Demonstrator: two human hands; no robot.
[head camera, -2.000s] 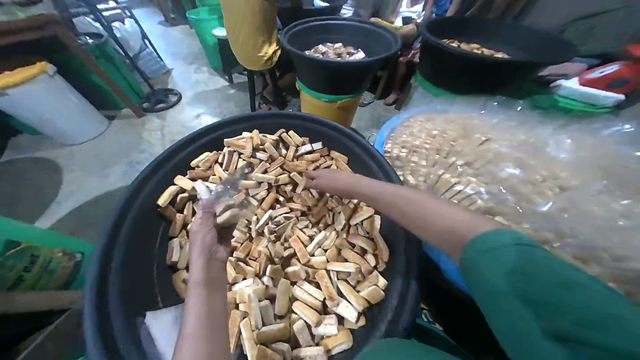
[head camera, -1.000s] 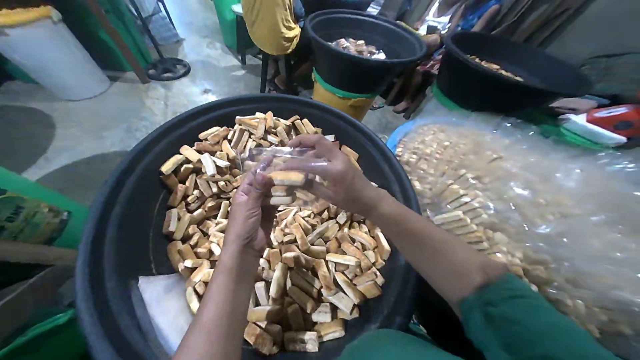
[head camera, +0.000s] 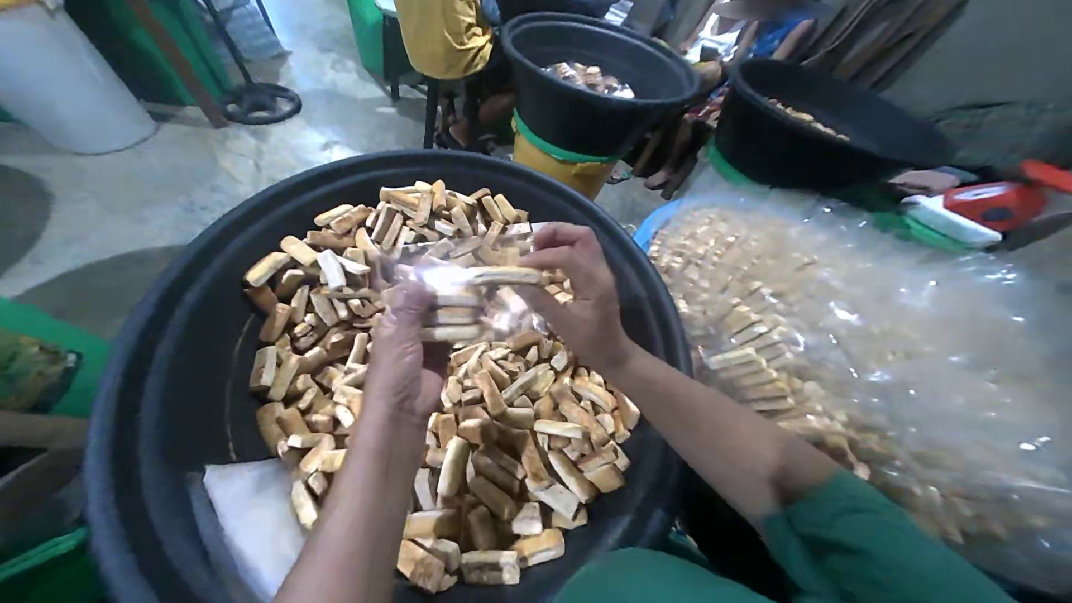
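Note:
Over a wide black tub (head camera: 159, 352) heaped with short baked bread sticks (head camera: 502, 469), my left hand (head camera: 402, 343) holds a clear plastic bag (head camera: 419, 272) from the left and below. Several bread sticks lie stacked inside the bag. At its right end is my right hand (head camera: 582, 293), gripping one bread stick (head camera: 502, 276) that lies along the top of the stack, partly within the plastic. A pile of flat clear bags (head camera: 251, 519) rests at the tub's lower left.
Bagged bread sticks fill a large plastic-covered blue basin (head camera: 657, 219) at right. Farther back stand two black tubs (head camera: 599, 126) (head camera: 821, 151), a white bucket (head camera: 75, 84) and a seated person in yellow (head camera: 444, 38). A red and white object (head camera: 992, 205) sits at far right.
My right hand was down among the loose bread sticks two seconds ago; it is now up at the bag in my left hand. The stack inside the bag shows more plainly.

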